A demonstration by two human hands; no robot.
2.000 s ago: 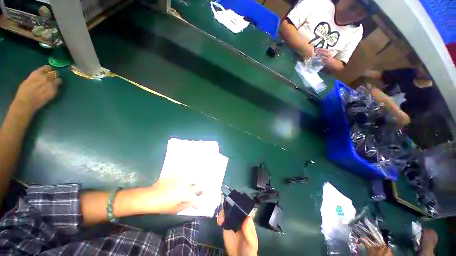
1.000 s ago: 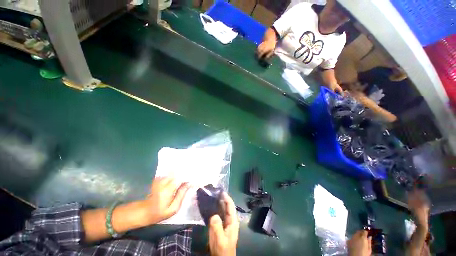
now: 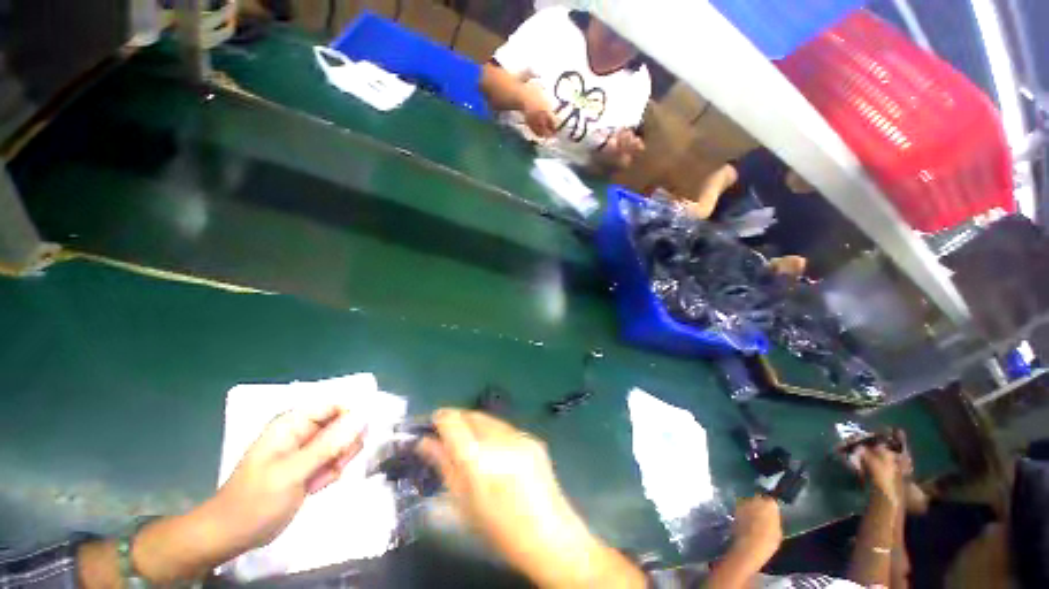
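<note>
A stack of white plastic packing bags lies on the green bench in front of me. My left hand is over the stack, fingers bent and thumb near them; I see nothing clearly held in it. My right hand is at the right edge of the stack, its fingertips on a black power adapter that looks partly covered by shiny clear film. The adapter is blurred and partly hidden by the fingers. Another dark adapter shows just beyond my right hand.
A blue crate heaped with bagged adapters stands ahead right. A short black cord and a second bag stack lie on the right. A neighbour's hands work at far right. A person sits opposite. A red basket is overhead.
The view has swung to the right. My left hand has lifted from the bags with its fingers bent. The adapter in my right hand has moved over the stack's right edge and now shows shiny film.
</note>
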